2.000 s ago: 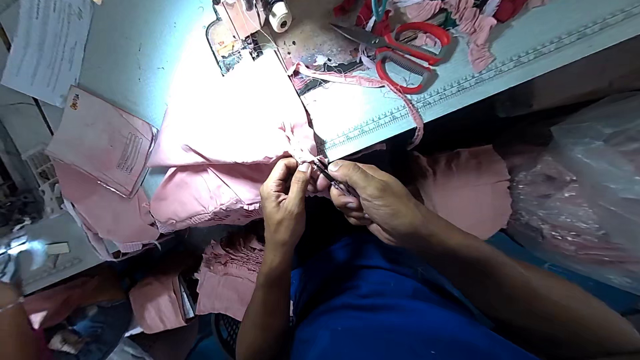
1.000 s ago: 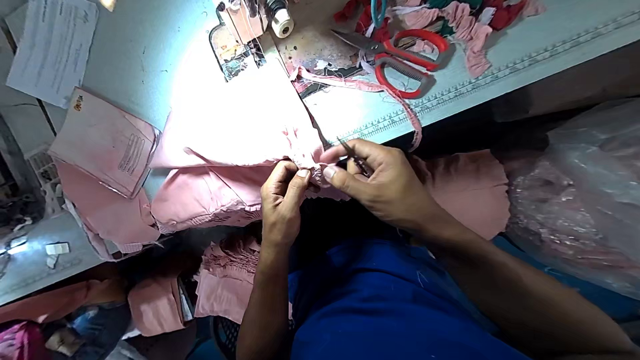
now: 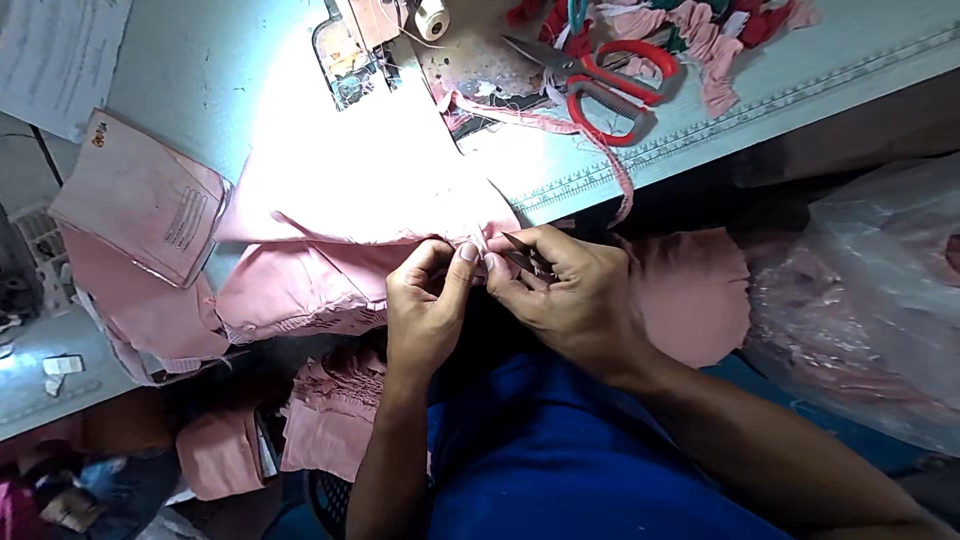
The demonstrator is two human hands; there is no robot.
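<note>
A pink fabric piece with a gathered edge hangs over the table's front edge, its upper part washed out by bright light. My left hand pinches its edge between thumb and fingers. Close beside it, my right hand pinches the same edge with thumb and index finger. Small dark thread snips rest in the curled fingers of my right hand, blades pointing toward the left hand. The fingertips hide the exact spot where the cloth is held.
Red-handled scissors lie on the table beside fabric scraps and a pink strip. A sewing machine stands at the top. At left lies a pink notebook; a plastic bag is at right.
My right hand's fingers have shifted at the cloth edge, and the snips have turned within them. The left hand keeps its pinch in about the same place.
</note>
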